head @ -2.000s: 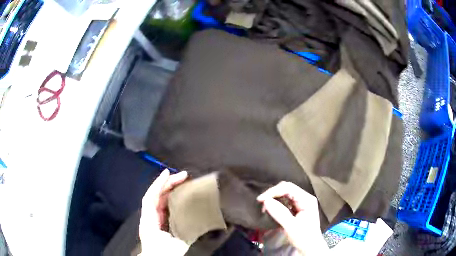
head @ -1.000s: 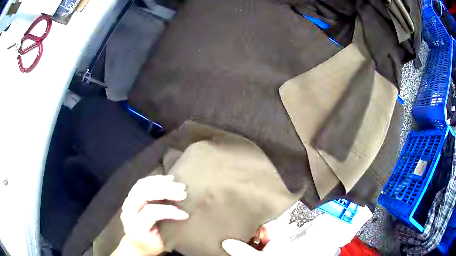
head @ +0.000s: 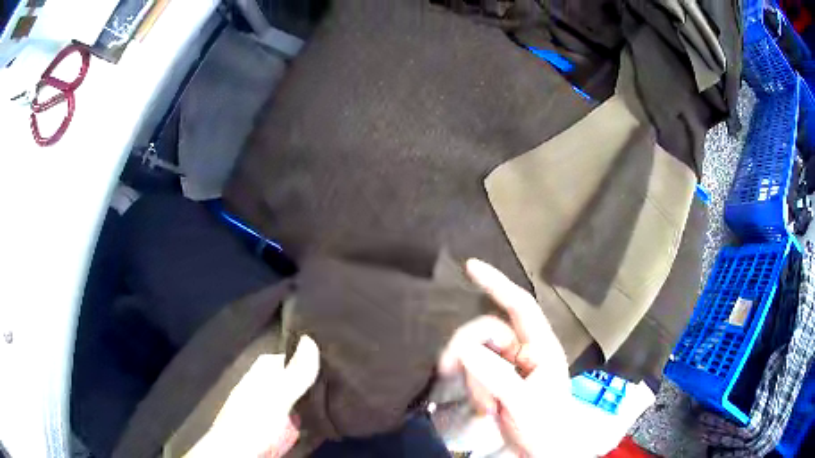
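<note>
A dark brown garment panel (head: pixel 366 331) is raised in front of me, with tan cloth showing at its lower left. My left hand (head: pixel 268 394) grips the panel's left part, thumb on top. My right hand (head: pixel 514 367) is at its right edge, index finger extended beside a raised corner and the other fingers curled; it is blurred, and I cannot tell whether they pinch the cloth. Beyond lies a wide dark brown panel stack (head: pixel 375 134). Tan panels (head: pixel 572 161) lie on its right part, with a narrow dark cloth piece (head: pixel 603 224) across them.
The white table (head: pixel 54 241) curves along the left, with red-handled scissors (head: pixel 54 107) on it. A grey cloth (head: pixel 219 116) hangs beside the stack. Blue crates (head: pixel 733 313) stand on the speckled floor at the right. Crumpled dark cloth (head: pixel 670 80) lies at the upper right.
The panel between my hands now shows its dark side instead of the tan side. My right hand has moved up to the panel's right edge; my left hand has shifted slightly, thumb on the cloth.
</note>
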